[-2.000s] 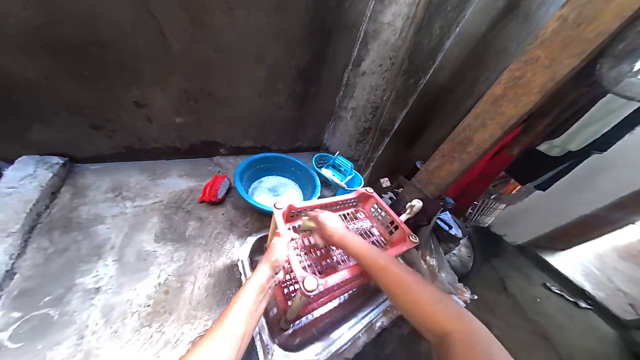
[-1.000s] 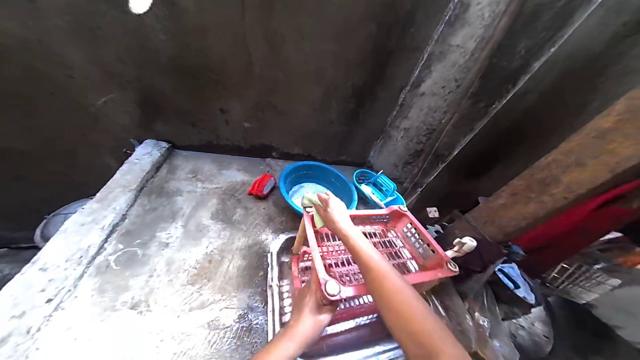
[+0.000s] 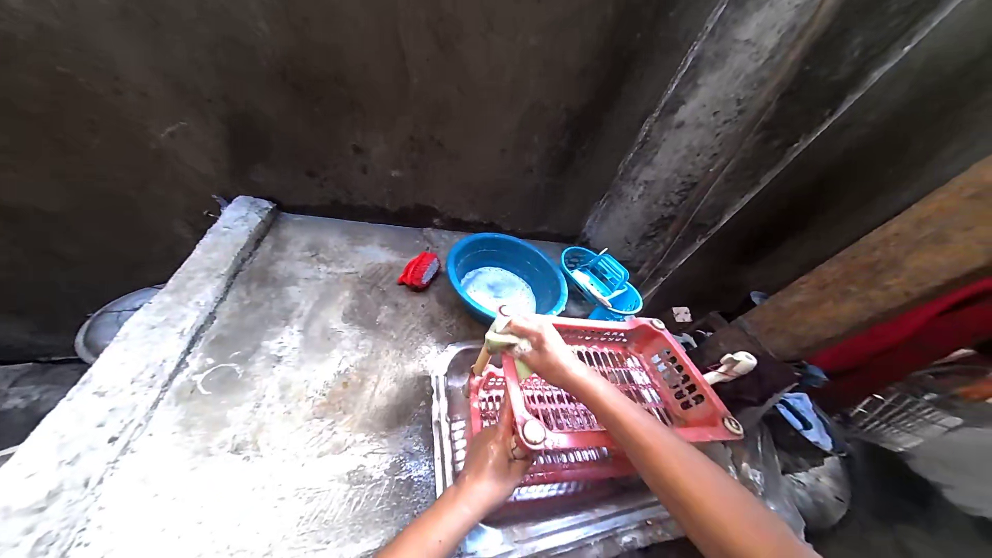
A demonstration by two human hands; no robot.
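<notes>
A red slotted plastic basket point(image 3: 620, 322) with pale round feet at its corners sits tilted over a metal sink point(image 3: 443, 422). My left hand point(image 3: 492, 459) grips the basket's near left side, fingers partly hidden by its frame. My right hand point(image 3: 539, 349) presses a pale, soapy sponge point(image 3: 504, 339) onto the basket's far left corner. Just beyond stands a blue plastic basin point(image 3: 508, 256) holding foamy water. Beside the basin lies a red and grey cloth or scrubber point(image 3: 419, 271).
Small blue baskets point(image 3: 601, 275) with utensils stand right of the basin. A raised concrete ledge point(image 3: 155, 341) edges the counter at left, and a dark wall point(image 3: 372, 116) rises behind. Plastic bags point(image 3: 763, 473) and a rusty beam point(image 3: 876, 256) are at the right.
My right hand has moved from the basket's slotted part to its far left corner with the sponge. My left hand has shifted to the near left side. The view has swung left.
</notes>
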